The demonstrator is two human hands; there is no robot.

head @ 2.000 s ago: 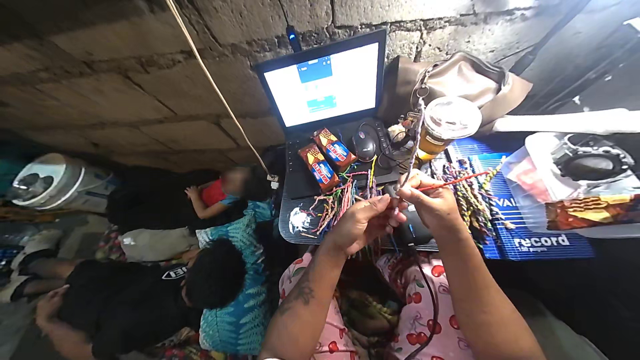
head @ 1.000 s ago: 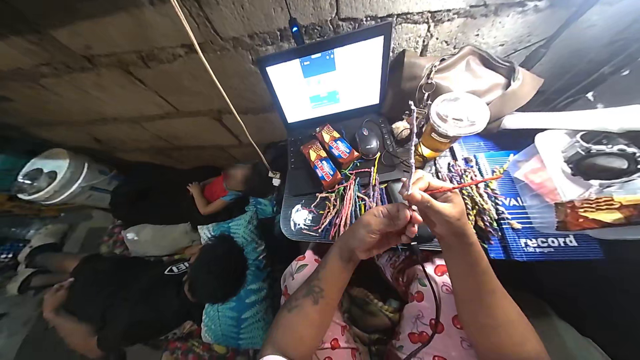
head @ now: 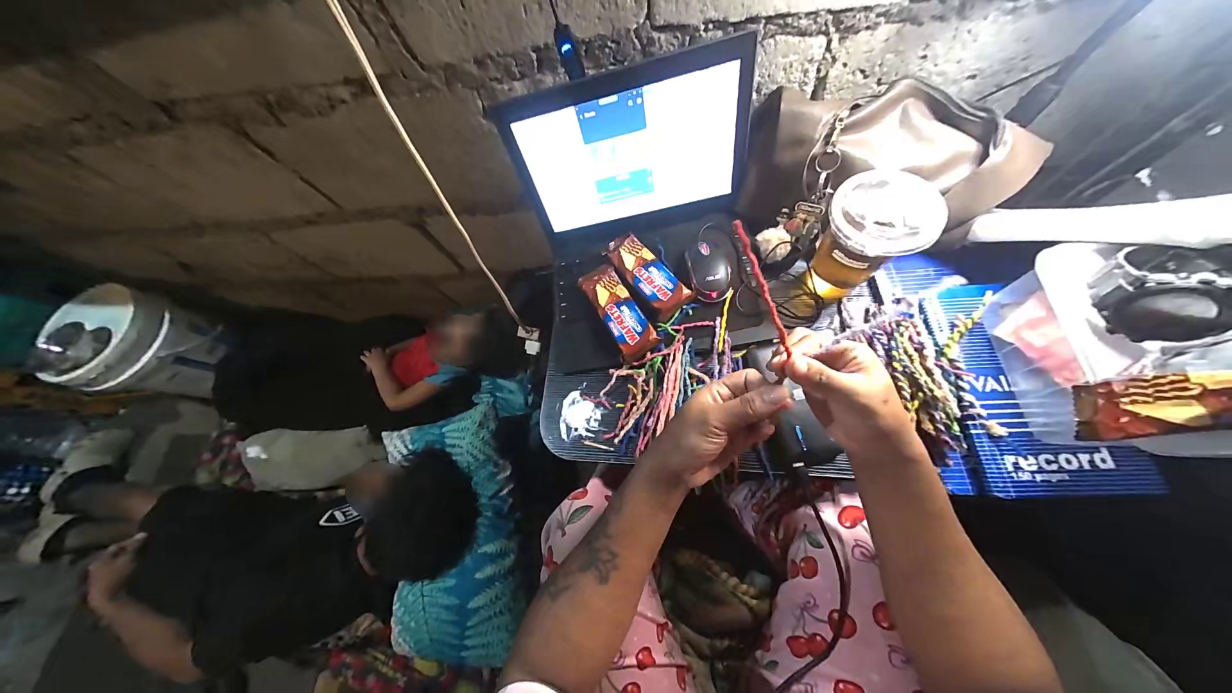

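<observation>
My left hand (head: 722,423) and my right hand (head: 847,390) meet above the front edge of a laptop (head: 577,404). A red twisted yarn cord (head: 760,284) rises from between my right thumb and fingers, its tip near the black computer mouse (head: 708,268). The left fingertips pinch at the cord's lower end, which the fingers partly hide. A loose bunch of multicoloured yarn strands (head: 669,390) lies on the laptop beside my left hand. To the right of my right hand, twisted multicoloured cords (head: 910,361) rest on a blue record book (head: 1059,470).
Two wafer packs (head: 616,313) lie on the laptop. A lidded plastic cup of amber drink (head: 847,255), a brown bag (head: 905,135) and a plastic container (head: 1049,289) stand around the right side. Two people lie at the left, near a white bucket (head: 106,337). A black cable (head: 842,587) hangs over my lap.
The pale, mixed-colour cord that stood upright from my hands is no longer between them. The red cord, which pointed right from my right hand, now points up between both hands.
</observation>
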